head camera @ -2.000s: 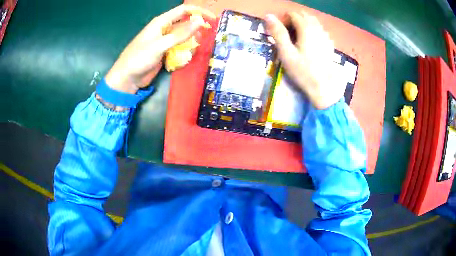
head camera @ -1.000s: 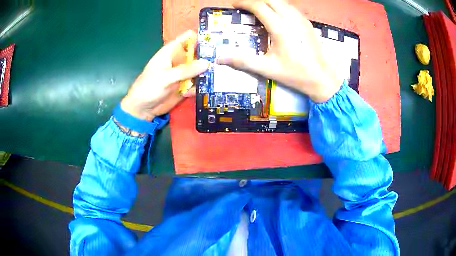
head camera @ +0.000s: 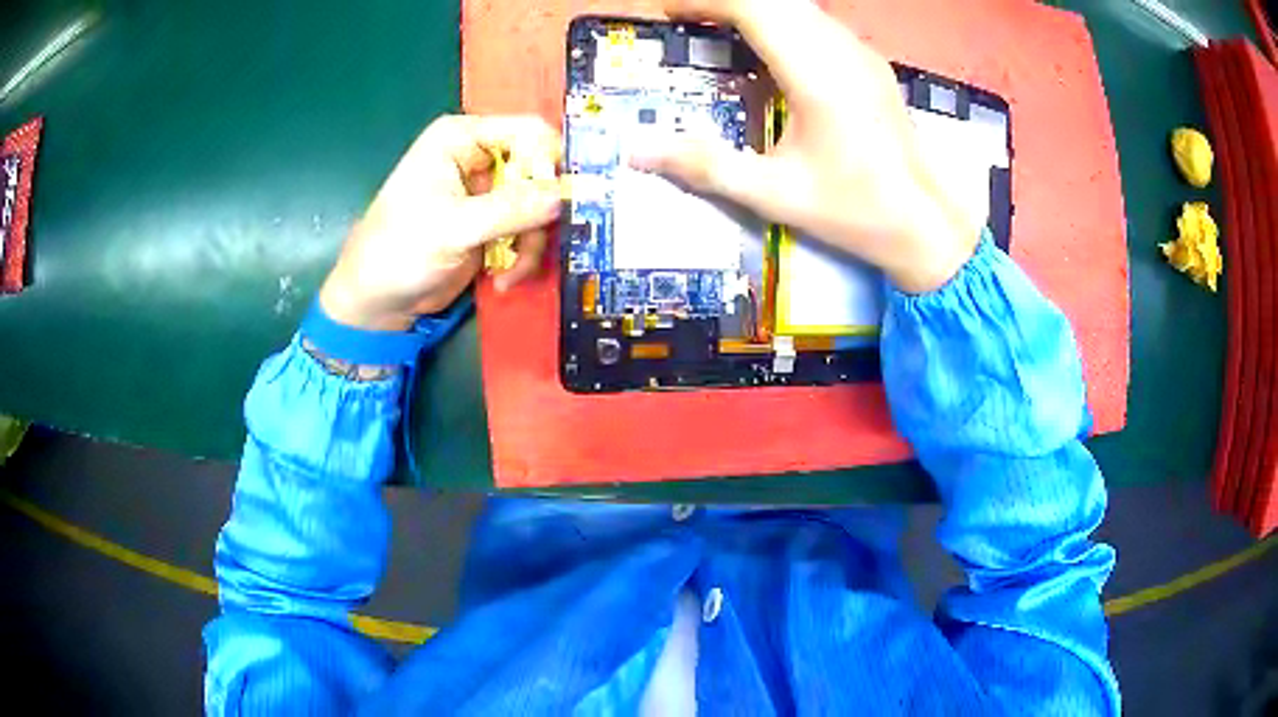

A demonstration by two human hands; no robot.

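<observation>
An open tablet (head camera: 673, 367) lies flat, internals up, on a red foam pad (head camera: 631, 441). Its blue mainboard (head camera: 666, 287) with a white area is at the left, and its white yellow-edged battery (head camera: 827, 291) is beside it. My left hand (head camera: 442, 217), with a blue wrist strap (head camera: 358, 338), pinches crumpled yellow tape (head camera: 502, 252) at the tablet's left edge. My right hand (head camera: 855, 161) lies over the tablet, thumb on the board's white area and fingers reaching the top edge, partly cut off by the frame. It covers part of the battery; I see nothing held in it.
The pad lies on a green mat (head camera: 182, 280). Two yellow tape lumps, one smooth (head camera: 1191, 157) and one ragged (head camera: 1194, 245), lie right of the pad. A stack of red pads (head camera: 1247, 294) stands at the far right. A red packet (head camera: 17, 203) lies at the far left.
The view has shifted, so the tablet and pad sit further left than at first. My right hand has moved from the tablet's top onto the board. My left hand with the tape has come to its left edge.
</observation>
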